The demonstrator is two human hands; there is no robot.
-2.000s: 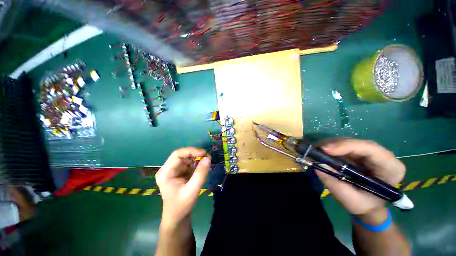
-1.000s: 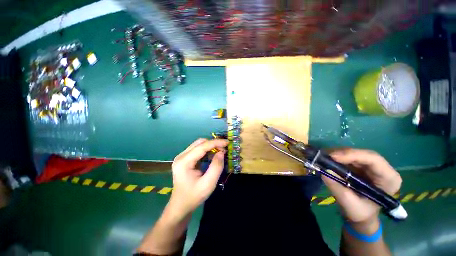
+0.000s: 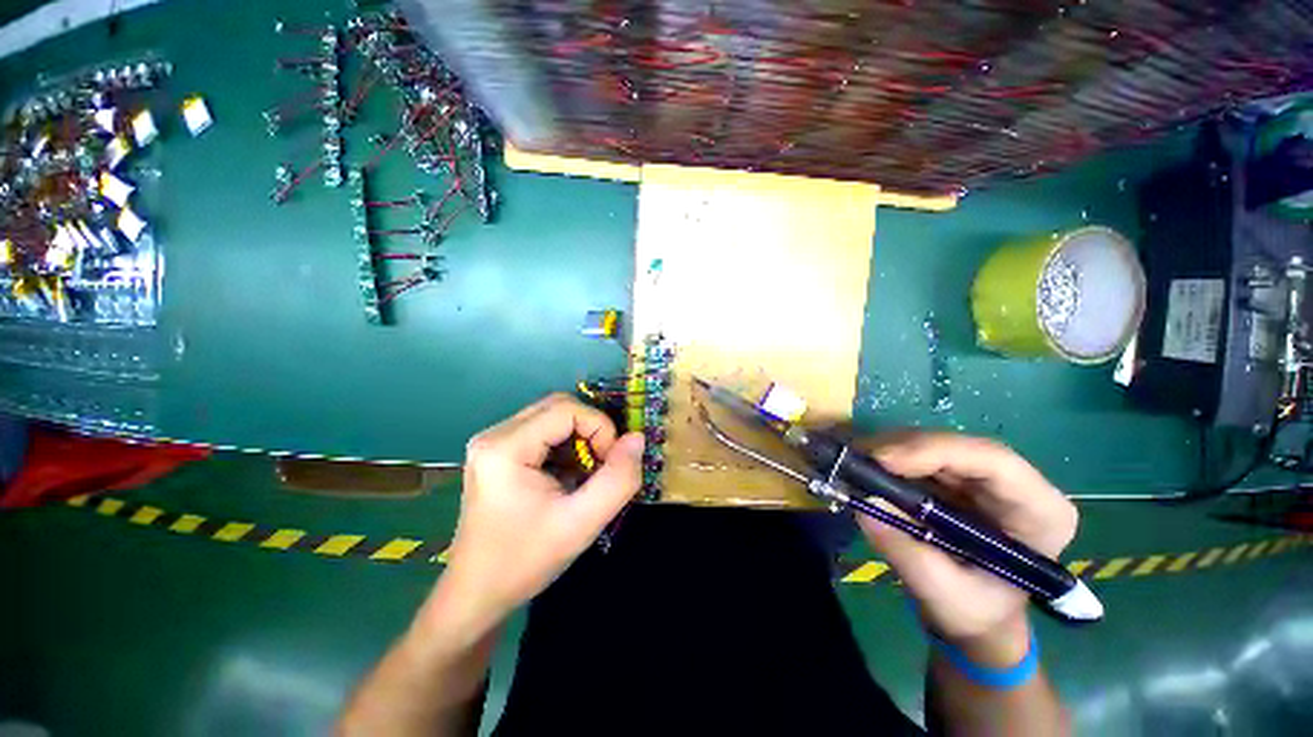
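My right hand (image 3: 979, 526) holds the black soldering iron (image 3: 958, 533), with the thin feed tube beside it. Its tip is over the tan work board (image 3: 756, 259), just right of the PCB panel strip (image 3: 655, 396) and not touching it. My left hand (image 3: 547, 482) pinches a small battery cell (image 3: 583, 455) with yellow tape at the strip's left edge; the fingers hide most of it and its leads. Another pouch cell (image 3: 601, 324) lies at the left of the strip's upper end. A white and yellow cell (image 3: 782, 402) shows beside the iron's front part.
A pile of cells (image 3: 87, 202) lies on a clear blister tray (image 3: 87, 346) at far left. Wired PCB strips (image 3: 369, 245) lie left of the board. A large stack of assemblies (image 3: 749, 87) stands behind. A yellow-green tin (image 3: 1058, 295) and a black box (image 3: 1198, 310) stand at right.
My left hand has moved right with the cell, up to the strip. The iron's tip has come closer to the strip. The camera view has shifted.
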